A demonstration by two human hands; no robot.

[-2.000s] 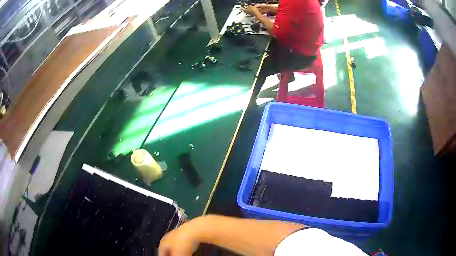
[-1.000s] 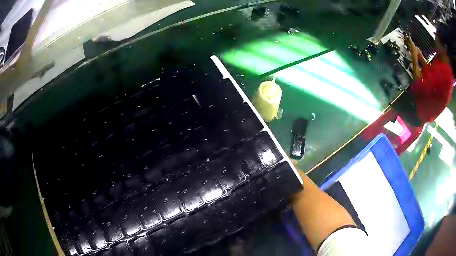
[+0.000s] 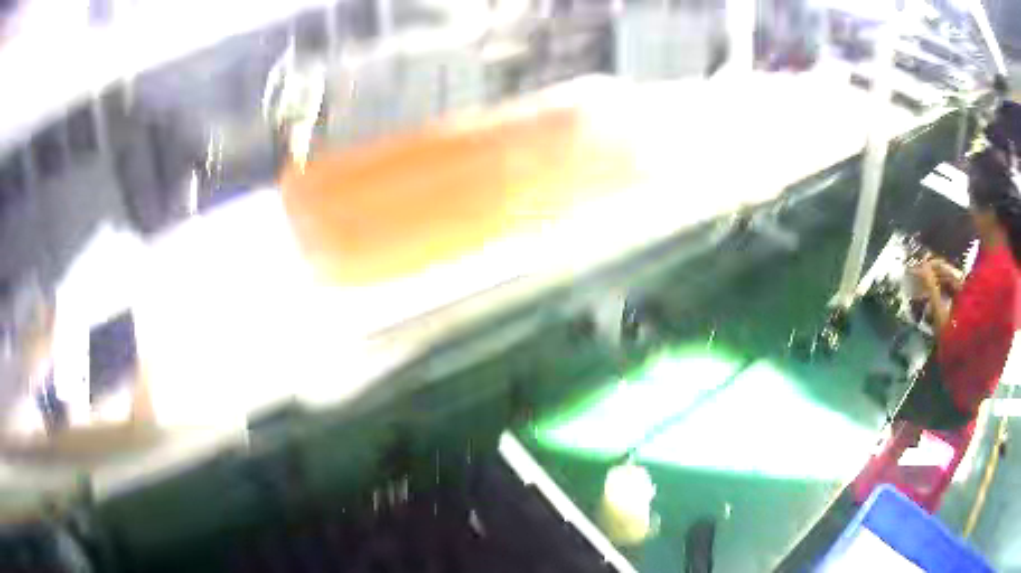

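The picture is blurred and tilted up. The board loaded with black parts point(image 3: 448, 520) lies on the green bench at the bottom, cut off by the lower edge, with its white edge strip showing. The pale yellow squeeze bottle point(image 3: 628, 504) stands just right of the board, nozzle up. A loose dark piece point(image 3: 700, 545) lies right of the bottle. Neither of my hands is in the picture.
A blue tote point(image 3: 924, 537) with a white sheet is cut off at the bottom right. A person in red point(image 3: 982, 325) sits on a red stool point(image 3: 912, 465) at the right. A raised shelf with an orange-brown panel point(image 3: 437, 196) runs behind the bench. A post point(image 3: 864, 224) stands at its edge.
The view has swung upward, so the board, bottle and tote sit lower in the picture. The arm seen near the board's right corner has left the picture.
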